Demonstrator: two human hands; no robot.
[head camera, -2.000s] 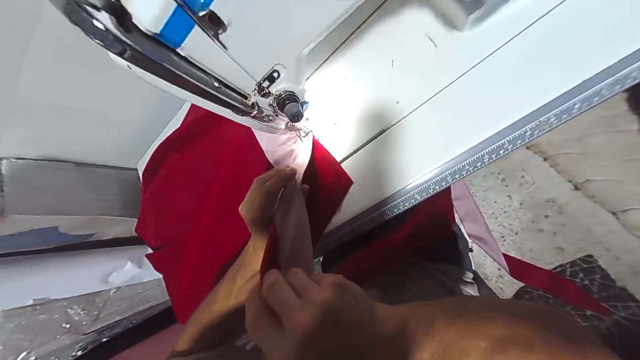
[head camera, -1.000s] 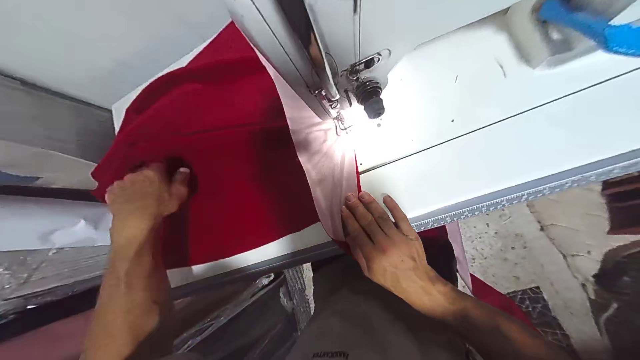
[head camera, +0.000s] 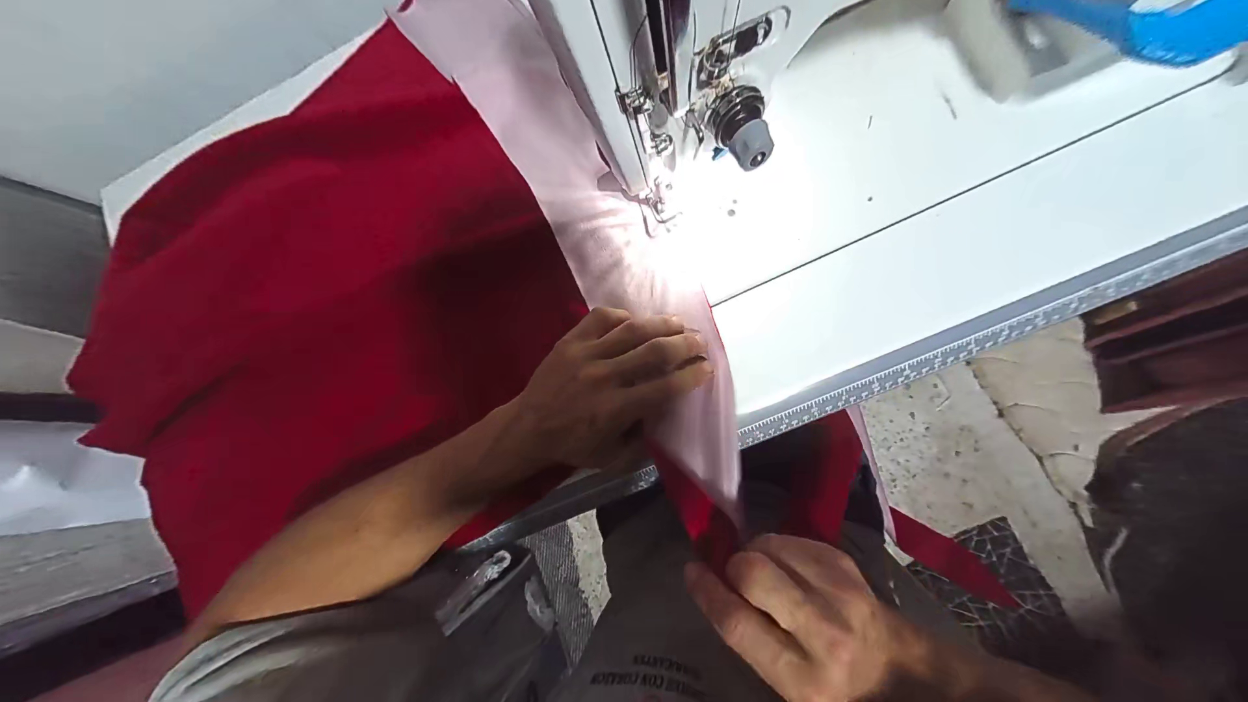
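Note:
Red fabric (head camera: 322, 253) spreads over the left part of the sewing table, with a pale pink strip (head camera: 556, 175) along its right edge. The strip runs under the lit needle and presser foot (head camera: 658, 205) of a white sewing machine (head camera: 585, 68). My left hand (head camera: 614, 385) lies palm down across the strip just below the presser foot, its fingers nearly together. Below the table's edge, my right hand (head camera: 799, 614) grips the lower end of the pink and red fabric between thumb and fingers.
A measuring tape (head camera: 907, 370) runs along the table's front edge. At the upper right a blue object (head camera: 1170, 34) lies partly in view. More red fabric (head camera: 951, 561) with a pink edge hangs below the table, above the floor. White material (head camera: 63, 478) lies at far left.
My left hand has moved right from the red fabric onto the pink strip. My right hand has moved down off the table and taken hold of the fabric's lower end. The view has shifted.

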